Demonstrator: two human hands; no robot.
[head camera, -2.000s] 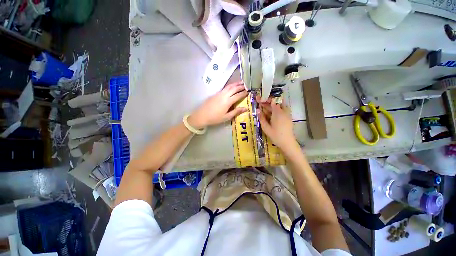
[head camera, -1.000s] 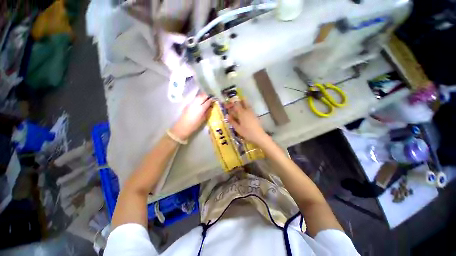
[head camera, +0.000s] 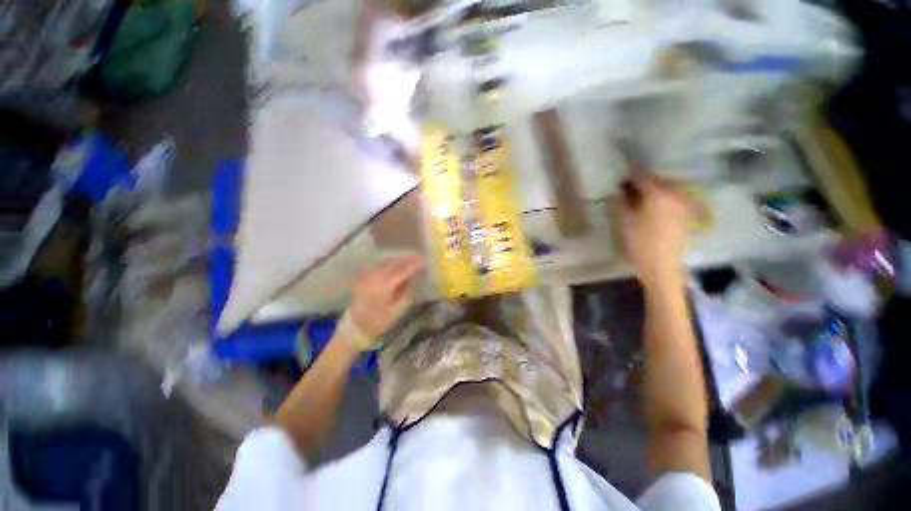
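Observation:
The view is blurred. My left hand (head camera: 382, 296) is at the table's front edge, its fingertips at the near end of a pale beige panel (head camera: 310, 180) with a brown area beside them; blur hides whether they grip it. My right hand (head camera: 654, 225) is over the yellow-handled scissors (head camera: 702, 208), right of the brown strip (head camera: 562, 172). A yellow loop shows beside it; whether the fingers are closed on it is unclear. The yellow tape (head camera: 459, 225) on the machine bed is uncovered below the needle area.
The white sewing machine (head camera: 639, 40) spans the back, with a bright lamp glow (head camera: 392, 95) at its left. A blue crate (head camera: 226, 200) is beside and below the table's left edge. A side shelf (head camera: 799, 469) with blurred items is at the lower right.
Both hands have left the needle area. My left hand has come back toward me; my right hand has moved right to the scissors. The panel's near part has shifted, showing a brown area.

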